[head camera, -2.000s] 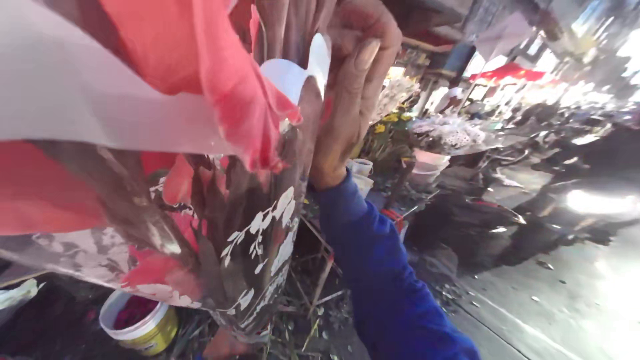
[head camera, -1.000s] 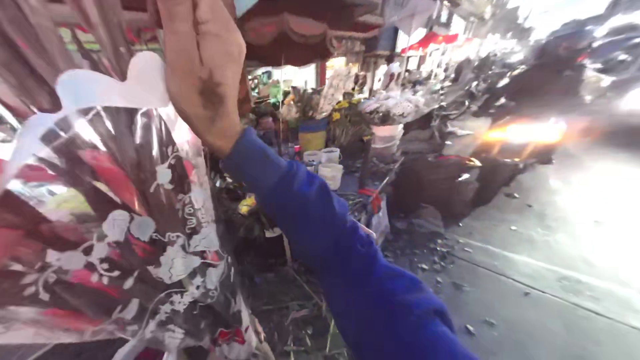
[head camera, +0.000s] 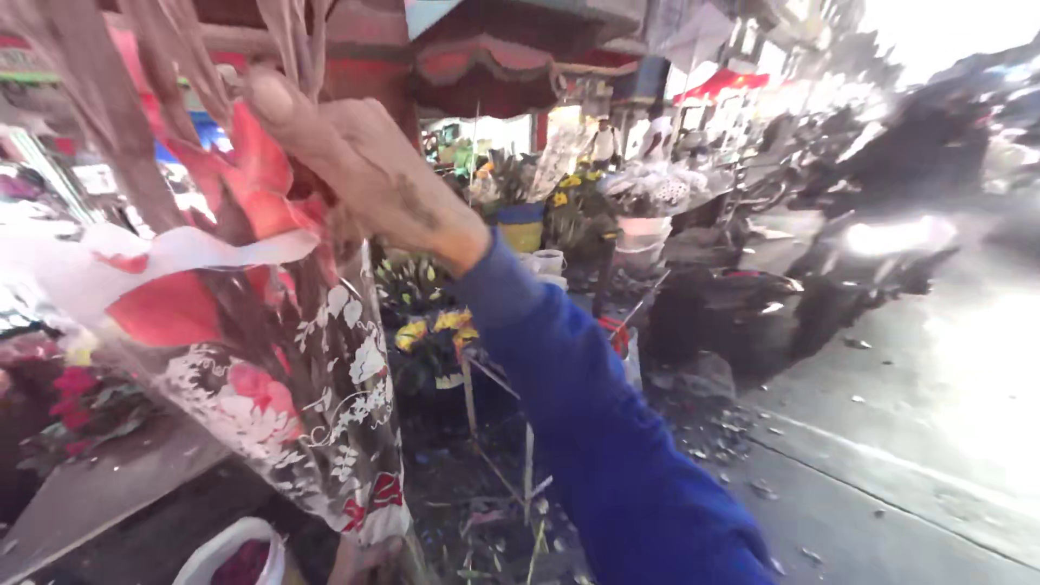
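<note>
A tall bouquet wrapped in clear film with printed white leaves fills the left side, with red petals and dark, blurred stalks inside. At its top, my right hand, in a blue sleeve, reaches in from the right. Its thumb lies against the red petals; the other fingers are mostly hidden, so its grip is unclear. Low in the view, part of my left hand is closed around the narrow base of the wrapping. A white wavy edge of wrapping crosses the bouquet below the right hand.
A white bucket with dark pink contents is at the lower left. Yellow flowers and potted blooms stand beyond my arm. A blurred motorcycle is on the street at right, beside pavement littered with leaves.
The view has swung widely, showing more of the stalls and street. My right hand stays at the upper part of the bouquet. The motorcycle's light has shifted in view.
</note>
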